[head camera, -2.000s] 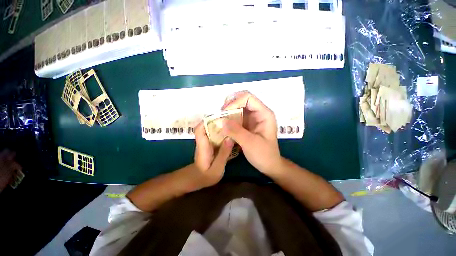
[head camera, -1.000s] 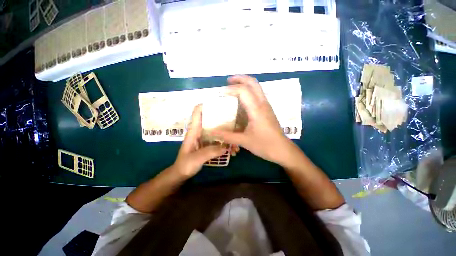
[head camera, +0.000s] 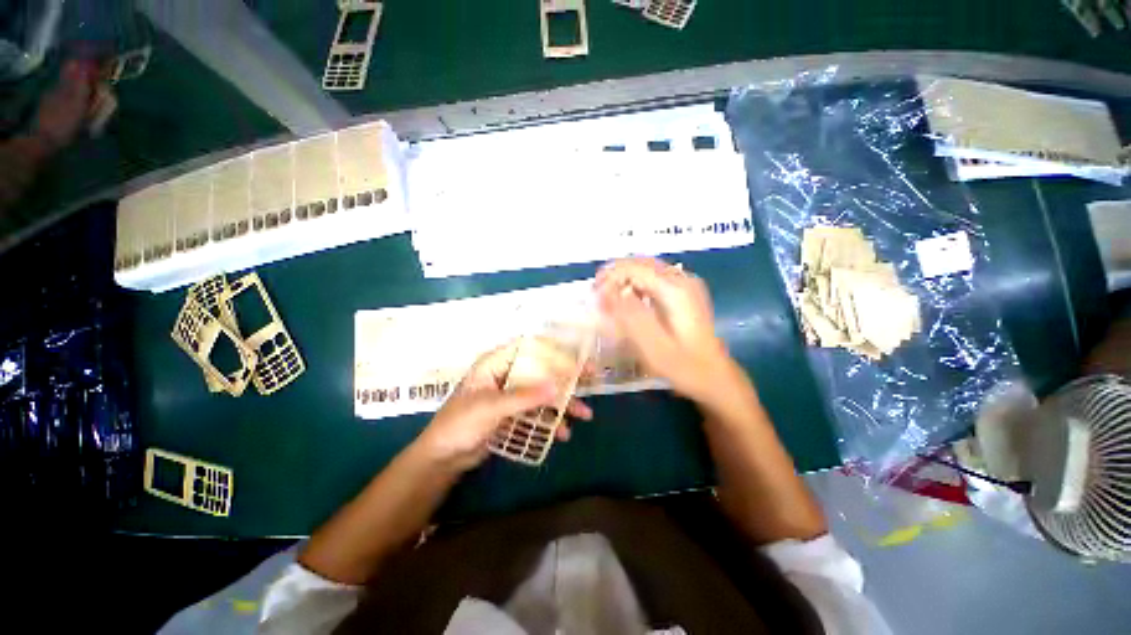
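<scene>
A gold-beige phone front housing (head camera: 526, 434) is in my left hand (head camera: 478, 407), keypad holes toward me and tilted over the liner strip. My right hand (head camera: 664, 320) is at the housing's far end, its fingertips pinched at a pale, blurred film piece (head camera: 578, 325); its exact outline is unclear. The white adhesive liner strip (head camera: 428, 351) lies under both hands, with tan pieces and dark holes along its near edge. Several housings (head camera: 263, 335) lie in a loose pile at left, and one more (head camera: 189, 481) lies alone below them.
Used liner sheets (head camera: 577, 199) lie behind the strip. A thick fresh sheet stack (head camera: 261, 205) is at back left. Peeled backing papers (head camera: 856, 292) lie on a clear plastic bag (head camera: 794, 161). Housings (head camera: 354, 47) lie on the far line. A desk fan (head camera: 1091, 465) is at right.
The view has shifted, showing more of the line and fan. My right hand has moved from around the pale piece to the housing's far end. More of the housing's keypad end shows in my left hand.
</scene>
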